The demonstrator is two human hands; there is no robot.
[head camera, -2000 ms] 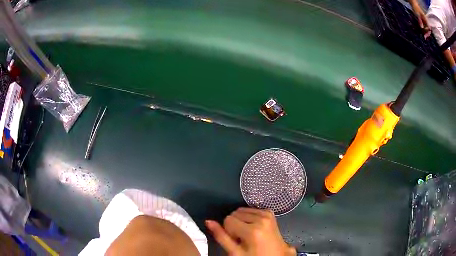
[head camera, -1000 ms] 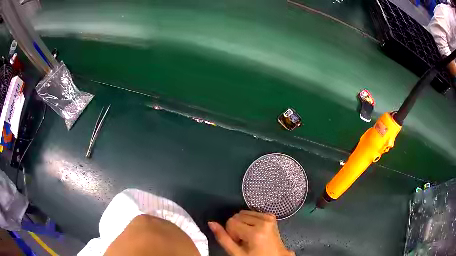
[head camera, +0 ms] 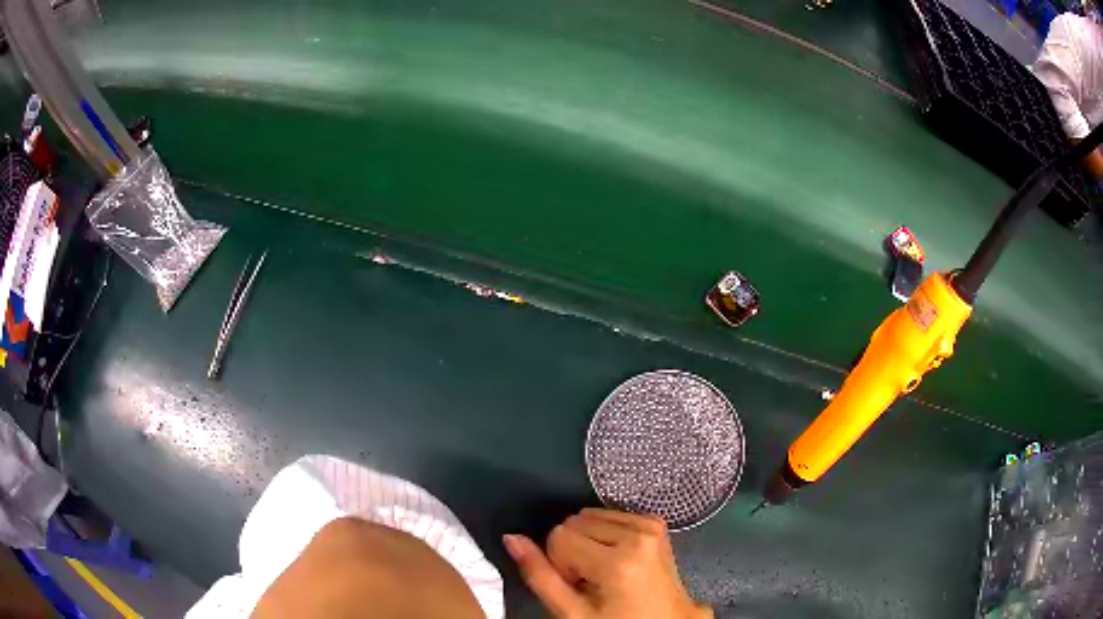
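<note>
My right hand point(head camera: 605, 562) rests at the bottom edge, knuckles up, fingers curled, thumb apart to the left. Nothing shows in it; its fingertips are partly hidden. It is at the near rim of the round grey dimpled screw plate point(head camera: 665, 449). My left hand is out of the picture; only a white striped sleeve point(head camera: 393, 496) and bare skin show at the bottom. The orange-yellow electric screwdriver point(head camera: 868, 381) lies tilted right of the plate, its dark tip pointing down-left. Thin silver tweezers point(head camera: 237, 314) lie on the mat at left.
A small dark housing point(head camera: 733, 299) and a red-and-dark piece point(head camera: 905, 262) sit on the green belt point(head camera: 508, 181). A clear zip bag point(head camera: 155, 230) is upper left, a clear plastic sheet point(head camera: 1046, 532) right. Black trays point(head camera: 992, 97) and a person's white sleeve point(head camera: 1072, 67) are upper right.
The housing and the red-and-dark piece have moved right and slightly down on the belt. The view has shifted slightly. My right hand and the screwdriver have barely moved.
</note>
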